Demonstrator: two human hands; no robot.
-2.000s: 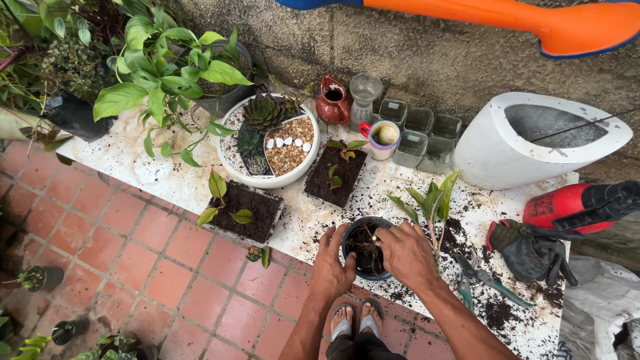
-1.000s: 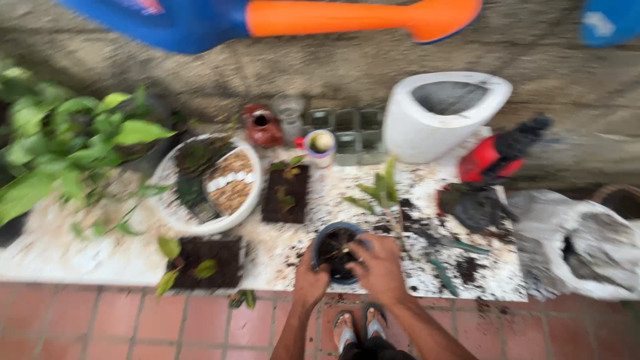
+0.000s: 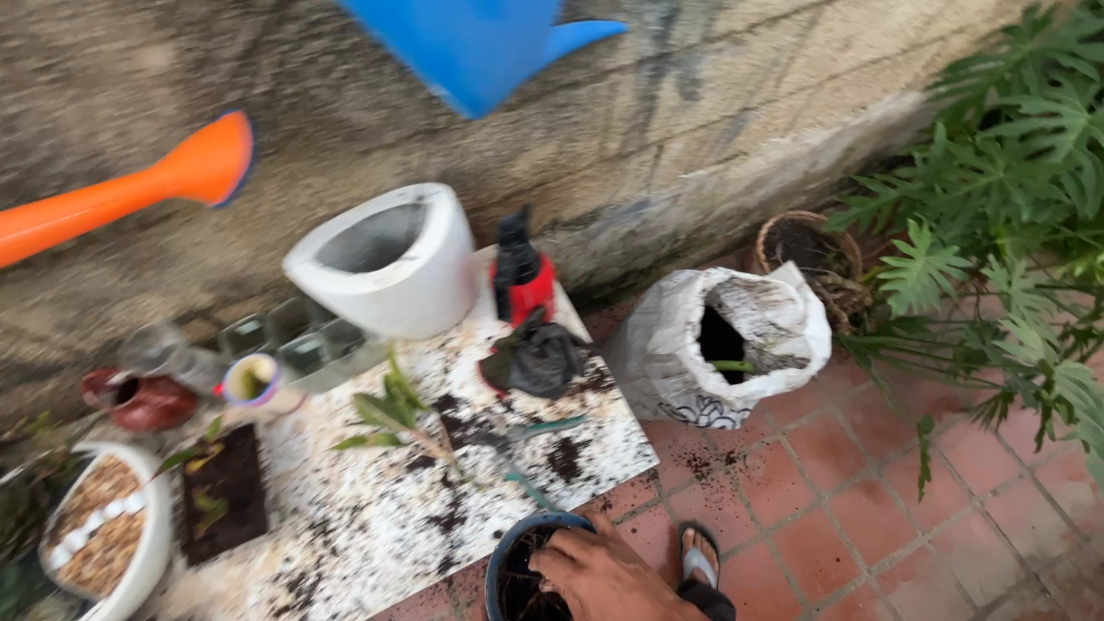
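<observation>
A dark round plant pot [image 3: 500, 561] with soil and roots inside is at the bottom, beyond the table's front edge. My right hand [image 3: 604, 573] reaches over its rim, fingers inside against the roots; whether they pinch anything is unclear. My left hand is out of view. On the soil-strewn white table [image 3: 345, 517] lie a leafy cutting [image 3: 401, 410] and, to its right, pruning shears with green handles [image 3: 548, 427]. Behind them sit dark gloves [image 3: 543, 358] beside a red and black spray bottle [image 3: 528, 280].
A white planter [image 3: 414, 276], glass jars [image 3: 302, 345], a red-brown jug [image 3: 147, 401], a mug [image 3: 259, 384], a soil tray [image 3: 224, 496] and a pebble-filled bowl [image 3: 155, 517] stand leftward. A white sack [image 3: 655, 345] stands on the tiled floor, near a large leafy plant [image 3: 1035, 172].
The view has swung far to the right, bringing in the sack and leafy plant. The pot has moved off the table's edge, with my right hand still at it. My left hand has left the view.
</observation>
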